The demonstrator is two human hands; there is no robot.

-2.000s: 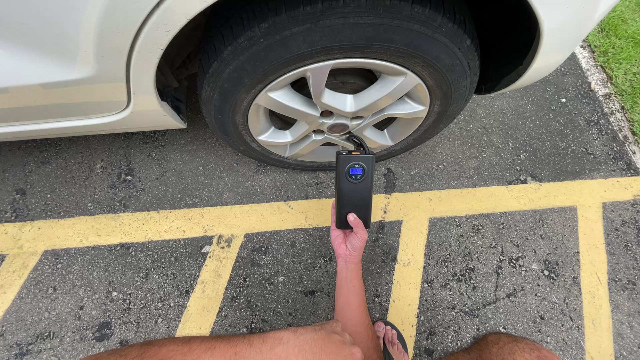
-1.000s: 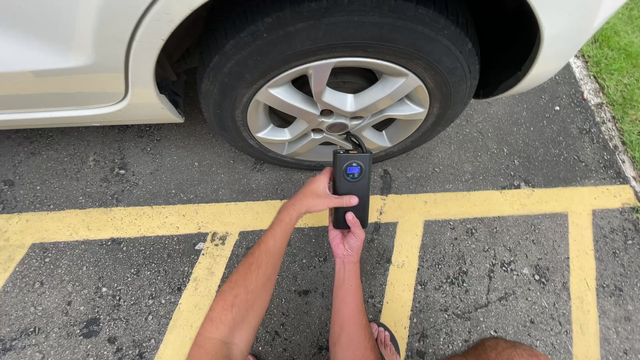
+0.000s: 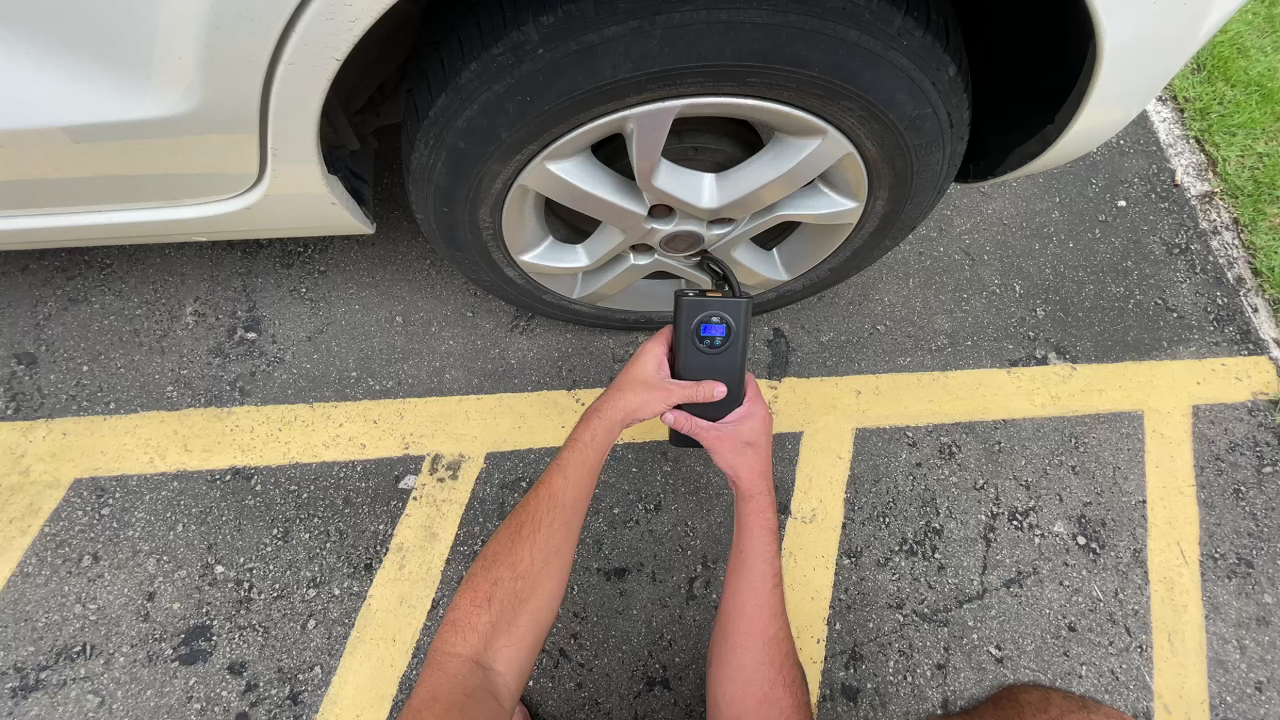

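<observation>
Both hands hold a black portable tire inflator (image 3: 712,360) upright in front of the car wheel, its small round display lit blue. My left hand (image 3: 655,385) grips its left side, thumb across the front. Around the lower right side is my right hand (image 3: 735,430), its thumb also on the front. A short black hose (image 3: 722,272) rises from the inflator's top and reaches toward the silver alloy wheel (image 3: 685,200). Whether its end sits on the valve cannot be made out. The rubber tire (image 3: 470,190) surrounds the wheel.
The white car's body (image 3: 150,110) extends above and to the left of the wheel. Yellow painted lines (image 3: 280,432) cross the dark asphalt (image 3: 980,540). A pale curb (image 3: 1205,200) and grass (image 3: 1240,130) lie at the right edge. A bare knee shows at the bottom right.
Two seconds ago only my right hand held the inflator; my left forearm lay low in view. My left hand has come up and taken hold of the inflator's left side.
</observation>
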